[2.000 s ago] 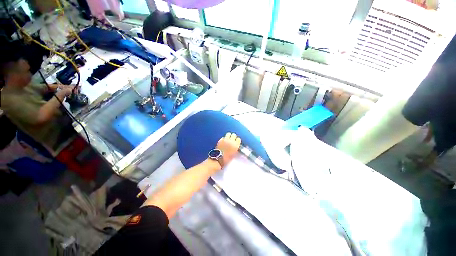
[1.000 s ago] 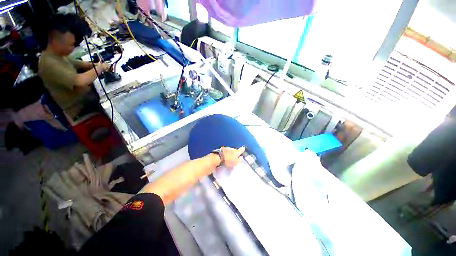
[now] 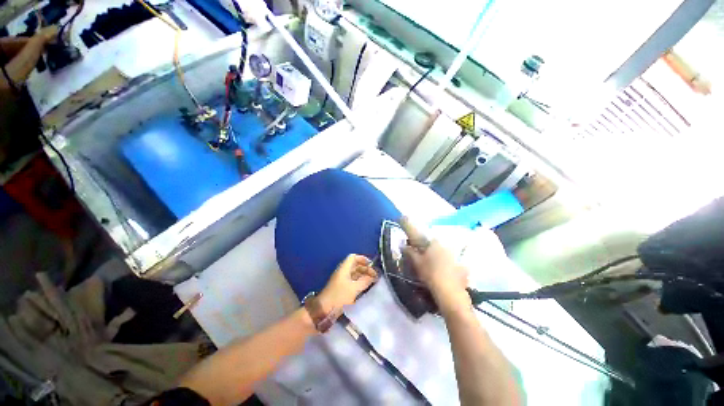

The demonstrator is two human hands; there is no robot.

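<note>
The navy pressing board [image 3: 329, 226] lies in front of me with its rounded end bare. The white garment [image 3: 397, 341] covers its near part, with a dark-and-white checked strip [image 3: 373, 353] running toward the bottom. My right hand [image 3: 435, 266] grips the steam iron [image 3: 401, 273], whose pointed tip faces away from me, at the garment's far edge. My left hand [image 3: 353, 281], with a watch on the wrist, pinches the garment edge just left of the iron. The iron's soleplate underside is hidden.
A blue machine [image 3: 190, 162] with gauges and valves sits in a white frame at left. A blue support arm [image 3: 492, 210] is behind the board. A black hose [image 3: 540, 293] runs from the iron to the right. A cloth pile [image 3: 71, 341] lies lower left. A person's arm [image 3: 32, 51] shows upper left.
My right hand has come into view with the iron on the garment edge. My left hand has moved nearer and lower along the edge. The board now shows larger and the view has shifted.
</note>
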